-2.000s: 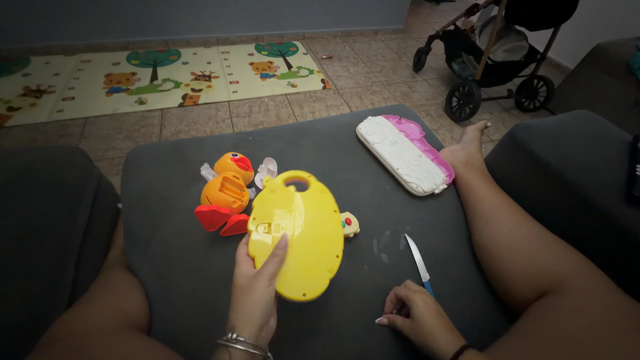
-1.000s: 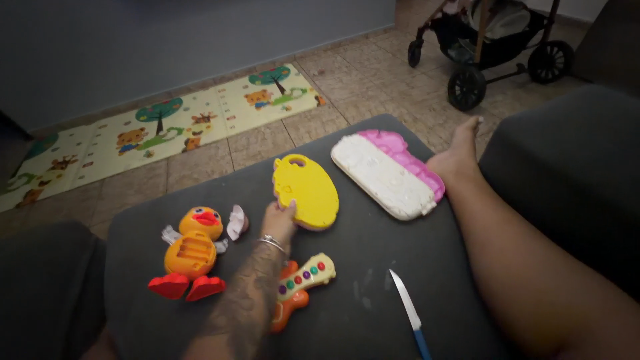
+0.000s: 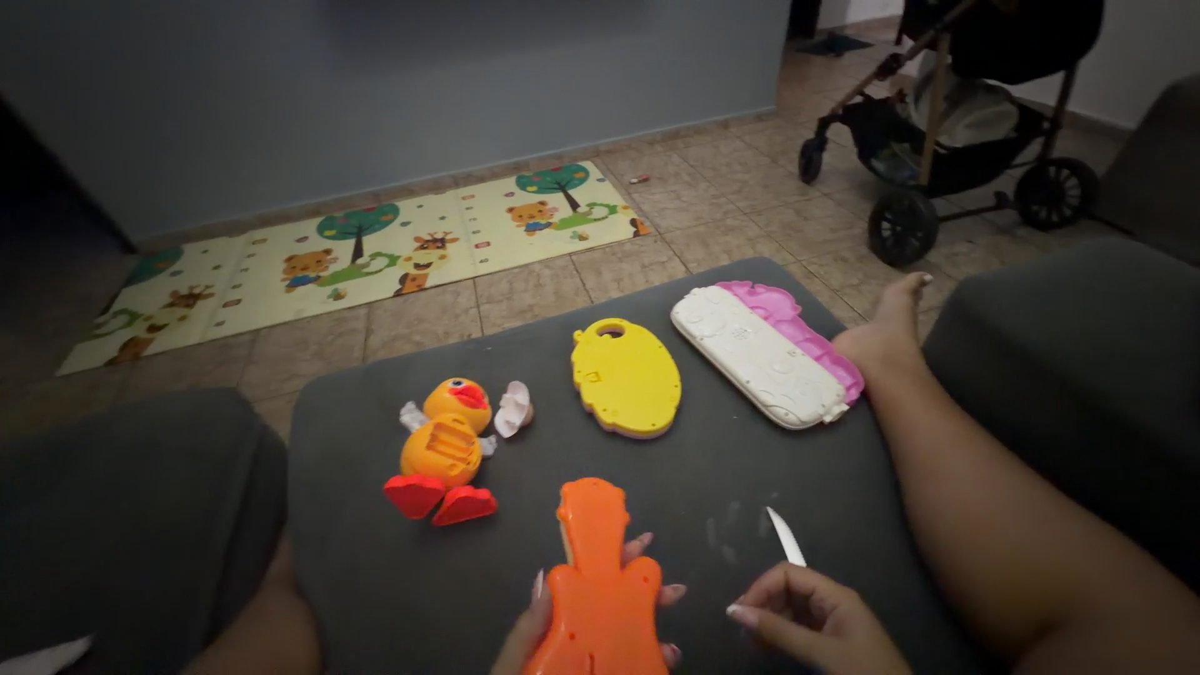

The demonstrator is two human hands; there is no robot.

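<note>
An orange plastic toy guitar (image 3: 600, 600), back side up, is in my left hand (image 3: 532, 626), whose fingertips show along both its edges. My right hand (image 3: 814, 614) is at the knife (image 3: 786, 536); its fingers hide the handle, and whether they grip it is unclear. A yellow oval plastic toy (image 3: 626, 377) lies beyond the guitar. To its left is an orange toy duck (image 3: 442, 450) with red feet and an exposed battery compartment. A pale plastic piece (image 3: 514, 410) rests beside the duck. At the right lies a white and pink plastic toy (image 3: 764, 354).
These things lie on a dark grey cushioned ottoman (image 3: 356, 398) between my legs. Grey seats stand at both sides. A patterned play mat (image 3: 375, 258) lies on the tiled floor by the wall, and a stroller (image 3: 937, 141) stands at the back right.
My left hand has let go of the yellow toy, which lies on the ottoman, and has taken hold of the toy guitar, now back side up. My right hand has come back into view beside the knife.
</note>
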